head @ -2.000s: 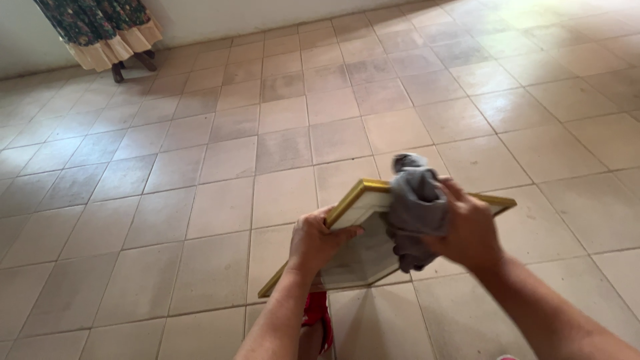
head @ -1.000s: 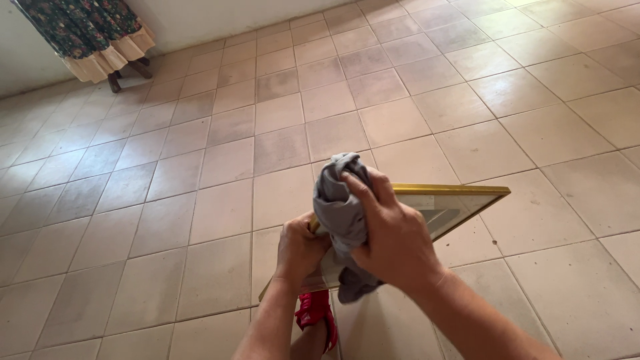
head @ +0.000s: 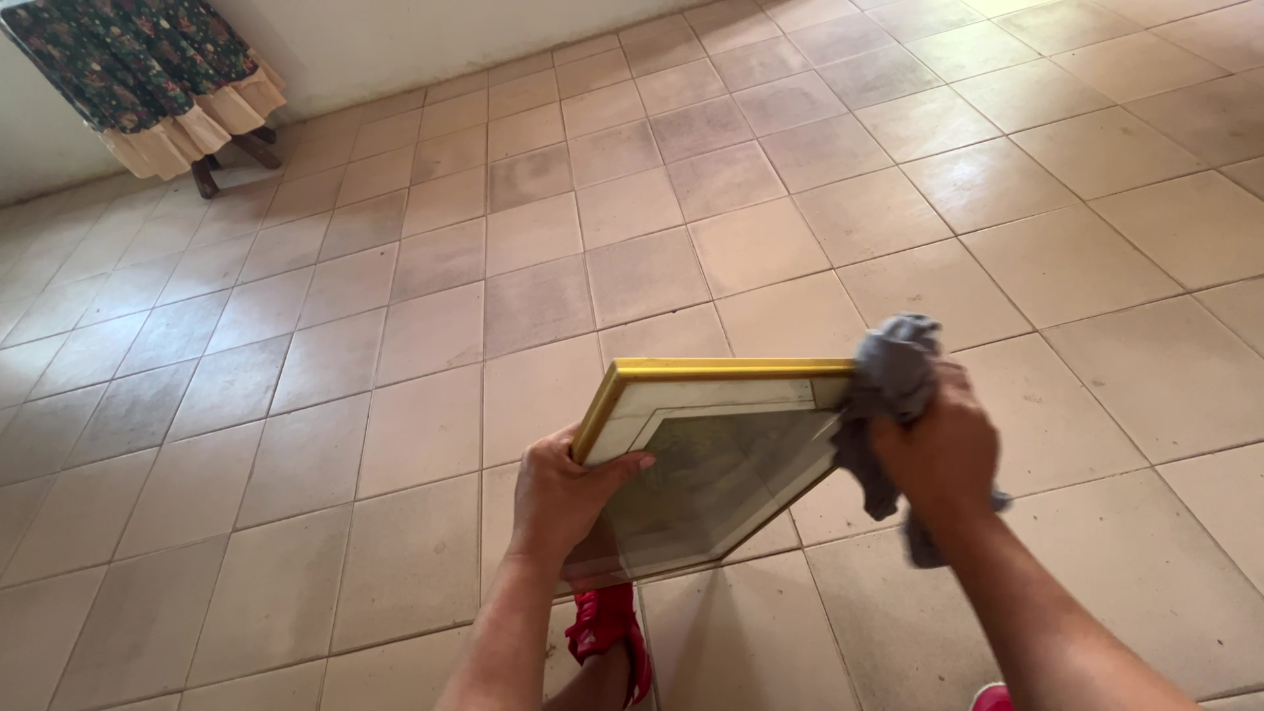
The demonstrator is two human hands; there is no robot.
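A glazed picture frame with a gold-coloured edge (head: 731, 368) is held up, tilted, above the floor. My left hand (head: 573, 484) grips its left side, the thumb lying over the glass and the fingers hidden behind. A pale mat surrounds a dark picture under the reflecting glass. My right hand (head: 943, 444) holds a bunched grey cloth (head: 894, 375) against the frame's upper right corner, covering that corner. Loose ends of the cloth hang below the hand.
Square beige tiles (head: 553, 296) cover the floor. Under the picture frame is a red shoe (head: 607, 627), and part of another (head: 990, 697) shows at the bottom edge. A table with dark wooden legs and a floral cloth (head: 148, 69) stands by the white wall (head: 395, 39).
My right hand and the grey cloth have moved right, from near my left hand to the frame's far corner. The frame has turned, so more of its glass faces me. My left hand still grips it.
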